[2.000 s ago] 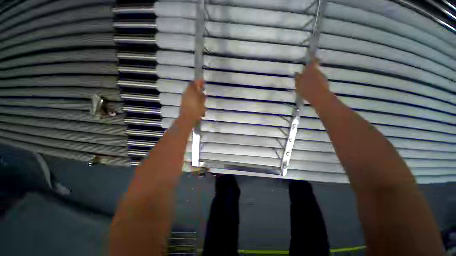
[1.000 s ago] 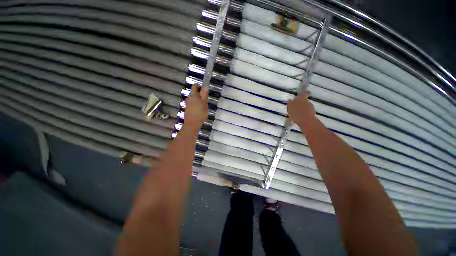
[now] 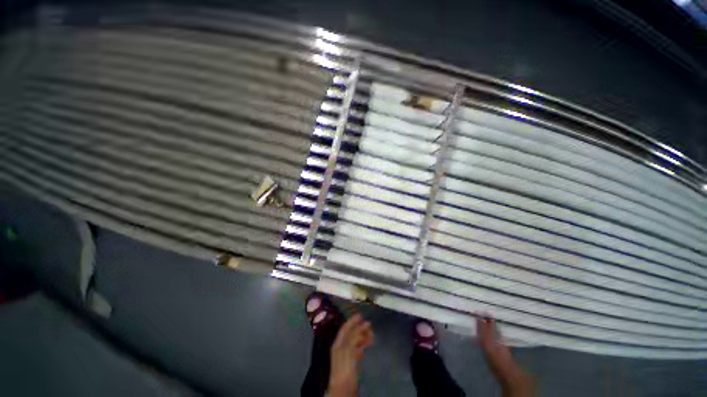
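The rectangular metal frame (image 3: pixel 434 190) lies across the long rack, its left bar over the bare chrome tubes (image 3: pixel 312 172) and its right bar over the white fabric coverings (image 3: pixel 535 225). My left hand (image 3: pixel 353 341) is below the rack's near edge, off the frame, holding nothing, with its fingers loosely bent. My right hand (image 3: pixel 488 337) is at the near edge to the right, blurred and also off the frame; its fingers are hard to make out.
Beige fabric coverings (image 3: pixel 170 139) fill the rack's left side, with a small clamp (image 3: pixel 265 191) on them. Small brown-gold clips (image 3: pixel 227 260) sit at the near edge. Polished side rails (image 3: pixel 535 102) run along the far edge. A pale strip (image 3: pixel 87 260) lies on the floor at left.
Both hands have let go of the frame's bars and drawn back to the near edge. The view has shifted, showing the whole frame and the far rails.
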